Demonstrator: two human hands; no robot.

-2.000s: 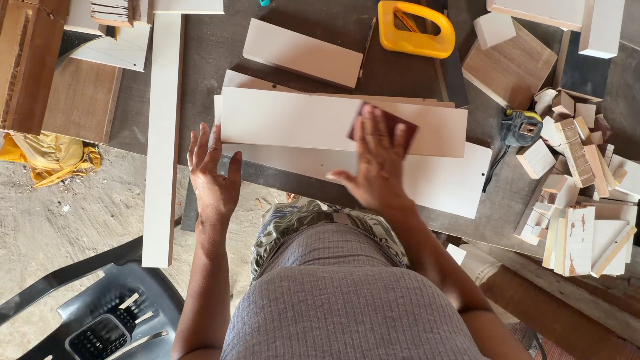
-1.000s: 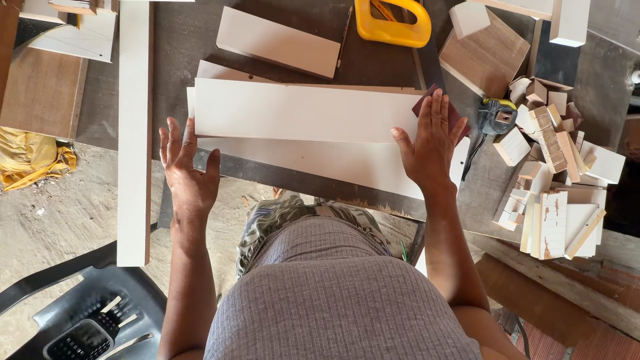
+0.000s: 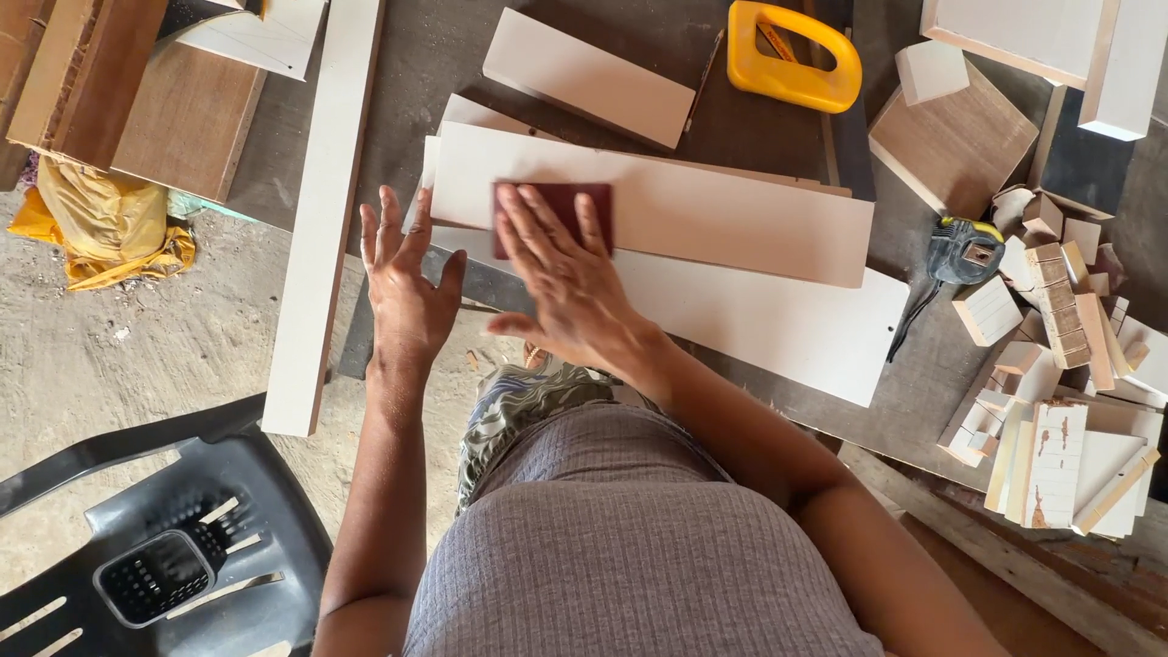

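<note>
My right hand (image 3: pixel 570 274) lies spread over a dark red sheet of sandpaper (image 3: pixel 589 214), pressed flat near the left end of a white board (image 3: pixel 730 214). That board rests on other white boards, with a wider white panel (image 3: pixel 766 319) sticking out below it. At the board's left end my left hand (image 3: pixel 411 283) is raised with its fingers apart; whether it touches the edge cannot be told. Above them lies a shorter white board (image 3: pixel 589 78) beside a pencil (image 3: pixel 704 80).
A long white strip (image 3: pixel 324 219) overhangs the table edge on the left, above a black plastic chair (image 3: pixel 228 502). To the right are a yellow handle (image 3: pixel 794 91), a tape measure (image 3: pixel 965 251) and a heap of wood offcuts (image 3: pixel 1058 310). Brown boards (image 3: pixel 187 119) lie upper left.
The right hand and the sandpaper were at the board's right end a second ago and are now near its left end. The left hand stays by the left end.
</note>
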